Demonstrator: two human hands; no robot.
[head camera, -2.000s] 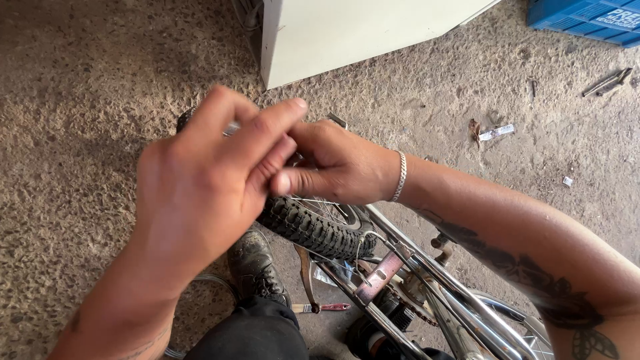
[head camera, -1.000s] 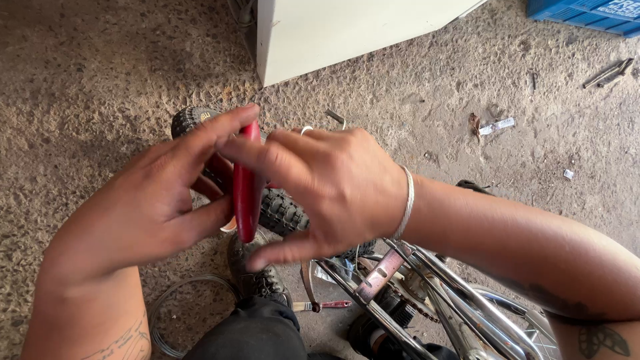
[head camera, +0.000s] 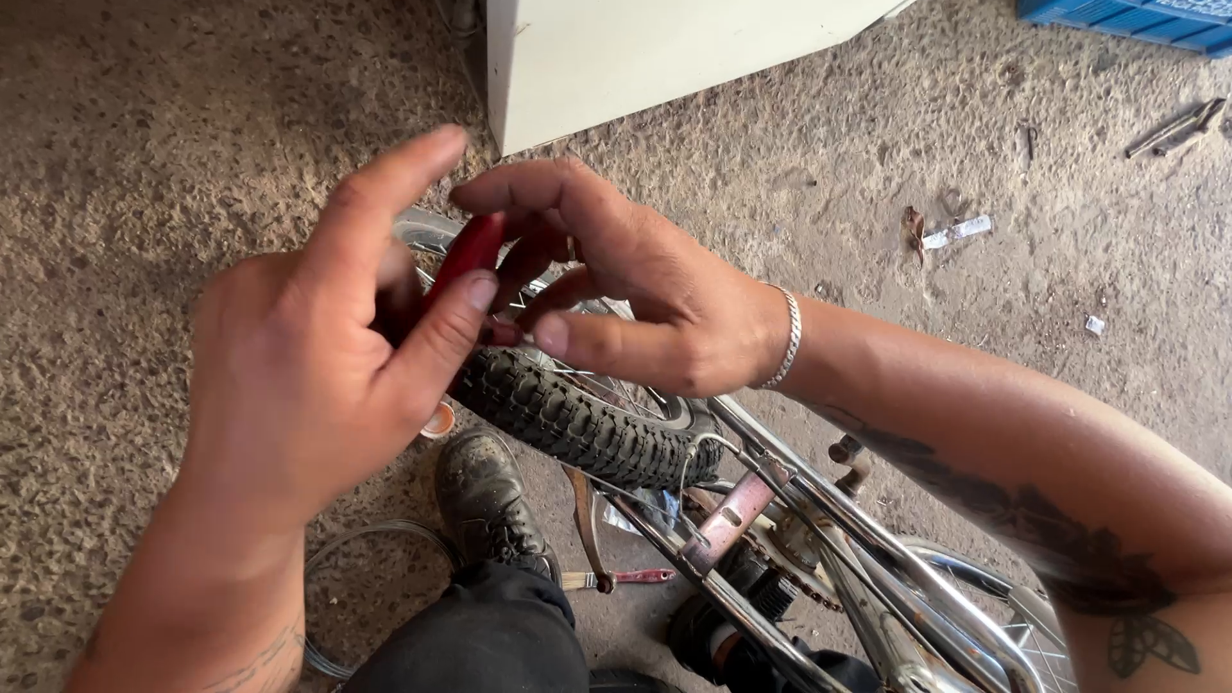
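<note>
My left hand (head camera: 332, 318) grips a glossy red object (head camera: 472, 255) between thumb and fingers; its kind is unclear because the fingers hide part of it. Close by on the right, my right hand (head camera: 635, 289) has its fingers curled and thumb apart, near the red object's lower end; whether it touches or holds something small is unclear. Both hands are above a bicycle wheel with a knobby black tire (head camera: 587, 433). The chrome bicycle frame (head camera: 847, 539) runs down to the right, with a worn pinkish metal bridge plate (head camera: 736, 520) across its tubes.
A white panel (head camera: 654, 58) stands ahead, with a blue plastic crate (head camera: 1136, 21) at the top right. On the rough floor lie a red-handled paintbrush (head camera: 640, 577), coiled cable (head camera: 322, 558), a paper scrap (head camera: 958, 233) and metal pieces (head camera: 1176, 127). My boot (head camera: 486, 491) is beside the tire.
The red object, upright between both hands a second ago, is now tilted in my left hand. My right hand has turned from back up to fingers curled beside it.
</note>
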